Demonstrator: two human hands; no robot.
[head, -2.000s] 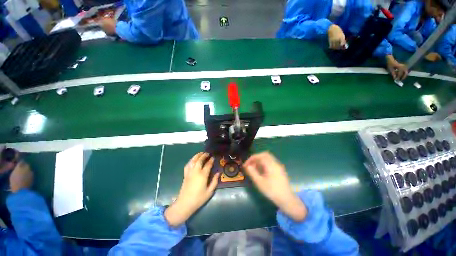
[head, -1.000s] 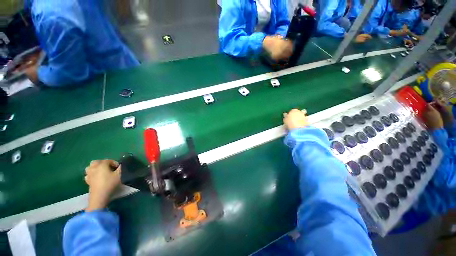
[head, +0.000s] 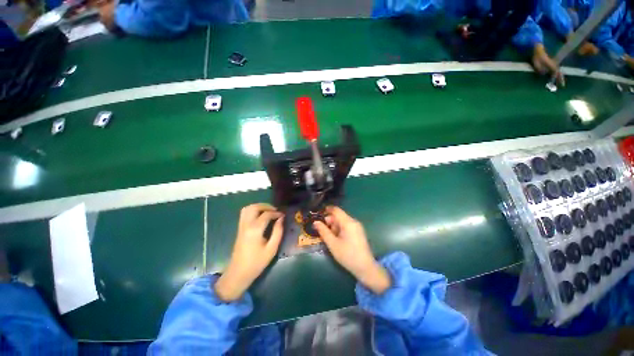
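The press fixture point(head: 278, 170) stands in front of me, its toggle clamp upright with the red clamp handle point(head: 306, 118) on top. A round black part point(head: 313, 224) sits on the orange-brown locating nest point(head: 309, 240). My right hand point(head: 347, 245) has its fingertips on this part, partly covering it. My left hand point(head: 252, 243) rests at the left side of the fixture base with curled fingers; whether it holds something dark cannot be told. Another round black part point(head: 207, 154) lies on the conveyor belt, left of the fixture.
Square silver-white parts point(head: 213, 103) are spaced along the belt point(head: 389, 128). A blister tray point(head: 511, 201) of black discs stands at right. A white paper point(head: 72, 261) lies at left. Black trays point(head: 31, 69) are far left. People in blue smocks work opposite.
Both hands have come back from the belt to the fixture. The nest, bare one second ago, now holds a round black part under my right fingers. The view has swung back to centre the fixture.
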